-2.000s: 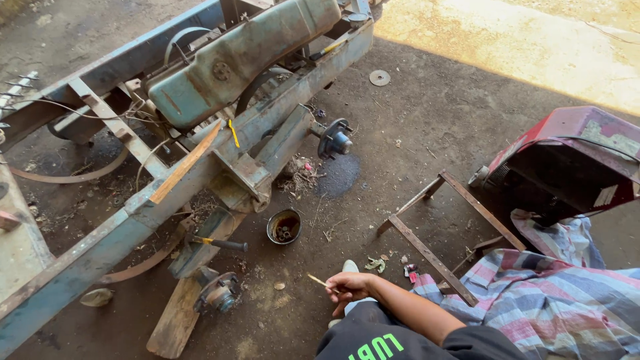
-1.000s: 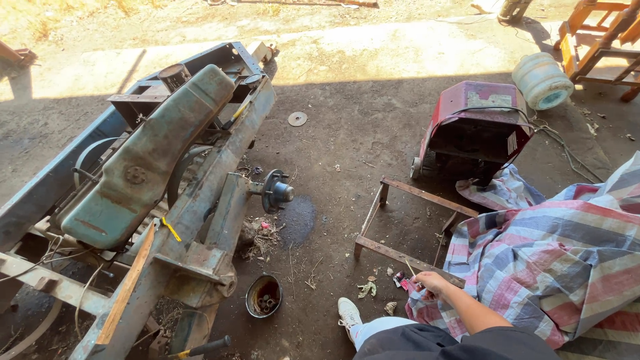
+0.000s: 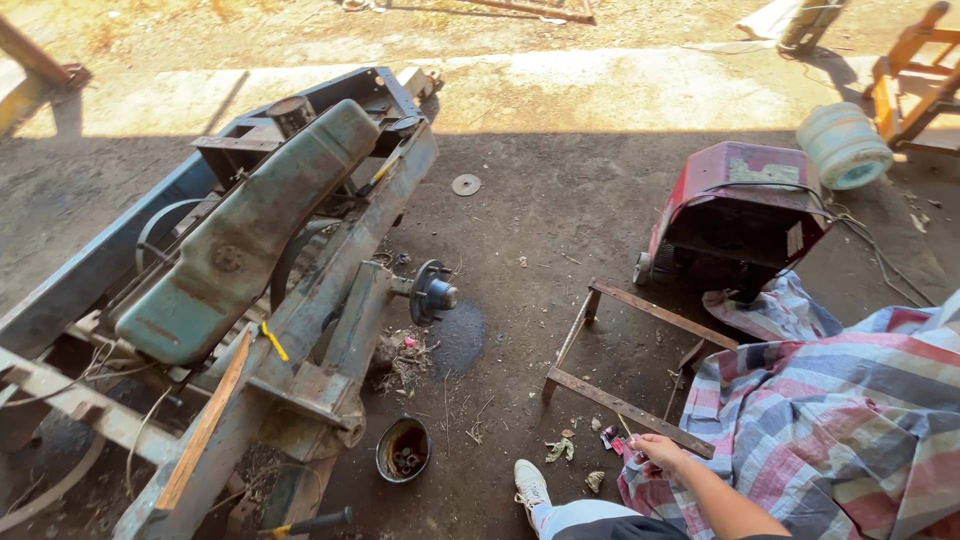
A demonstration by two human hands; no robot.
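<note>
One of my hands is in view, apparently my right hand (image 3: 657,454), at the lower right. A thin yellowish stick (image 3: 624,424) is held between its fingers, pointing up and left. The hand is near the lower bar of a rusty metal frame (image 3: 630,411), beside a striped plastic sheet (image 3: 817,405). My left hand is not in view. A metal bowl (image 3: 403,448) with small round parts in dark liquid stands on the ground left of my shoe. At the left lies a vehicle chassis (image 3: 307,319) with a greenish metal tank (image 3: 247,240) and a wheel hub (image 3: 433,292).
A red wheeled machine (image 3: 739,202) with a cable stands at the right, near a ribbed plastic container (image 3: 844,146) and an orange wooden frame (image 3: 911,82). A wooden strip (image 3: 204,424) rests on the chassis. A black-handled tool (image 3: 322,521) and a flat metal disc (image 3: 466,184) are also there.
The view has swung right and up. My right hand, still holding the stick, is now beside the rusty frame and the striped sheet; two seconds ago it was left of them.
</note>
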